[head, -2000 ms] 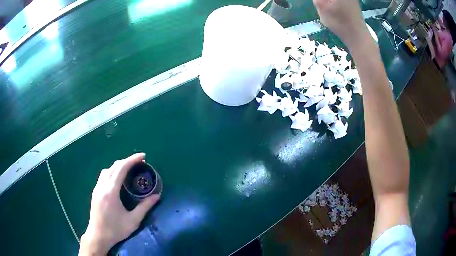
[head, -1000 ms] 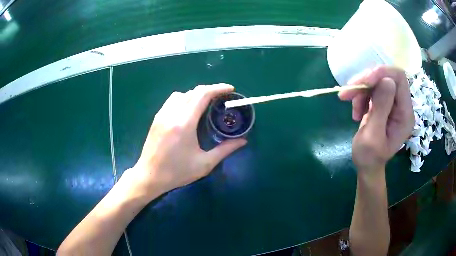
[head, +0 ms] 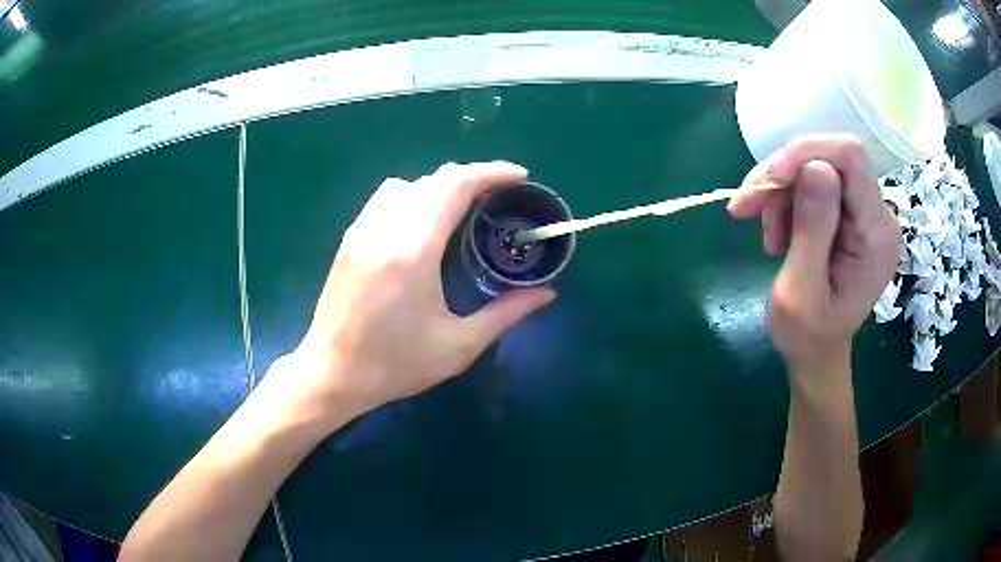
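A dark grey motor housing [head: 525,239] stands open side up near the middle of the view, with small reddish-brown parts visible at its bottom. My left hand [head: 406,280] is wrapped around its left side, thumb and fingers gripping the wall. My right hand [head: 823,236], to the right, holds a thin pale applicator stick [head: 659,208] between thumb and fingers. The stick's tip is inside the housing, over the central parts. Whether it touches them I cannot tell.
A large white tub [head: 807,82], yellowish inside, stands tilted-looking at the upper right. A pile of white impellers [head: 933,247] lies beside it. A pale strip [head: 461,60] curves along the far side of the dark green table [head: 615,439]. A thin line crosses the table at left.
My right hand came from the tub area to the housing with the stick. Since one second ago, the stick's tip has moved from the housing's rim area inward to its centre.
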